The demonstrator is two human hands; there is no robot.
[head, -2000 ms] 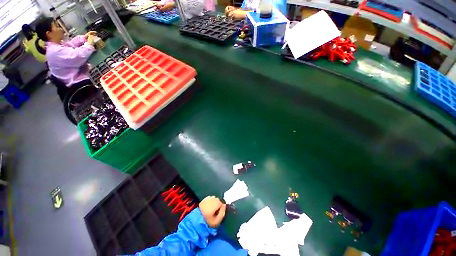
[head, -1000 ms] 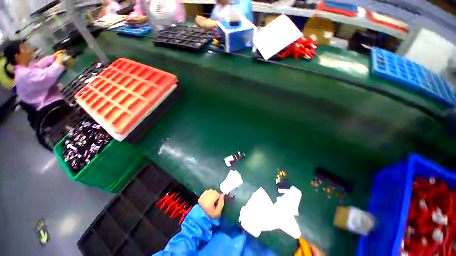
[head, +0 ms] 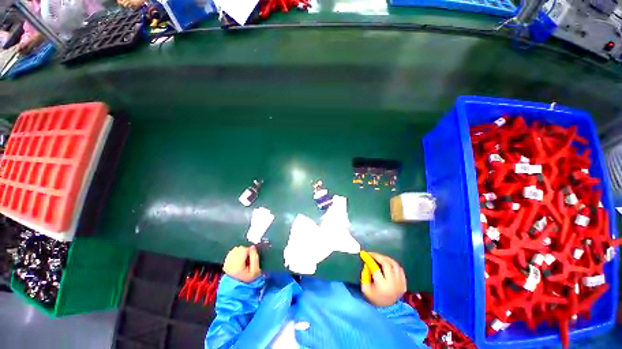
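My left hand (head: 243,263) is curled at the bench's near edge, just below a small white wipe (head: 260,225). A small dark piece (head: 264,243) is by its fingertips; I cannot tell if it is held. My right hand (head: 385,278) has yellow finger cots and curled fingers right of the larger white wipes (head: 307,244); its grip is unclear. A small black part with a white label (head: 249,194) lies above the small wipe. Another small black part (head: 322,198) with a gold end touches the large wipes. A black holder (head: 376,168) has tiny gold pieces along it.
A cream-yellow block (head: 412,206) is beside the blue bin (head: 447,204), which is heaped with red branched parts (head: 539,225). At left are red-orange trays (head: 51,160), a green bin (head: 95,276) and a black compartment tray (head: 146,296). More red parts lie below the right hand.
The view has swung right and down, bringing the whole blue bin into view. My right hand, out of view and then partly cut off, now shows fully. My left hand stays beside the small wipe.
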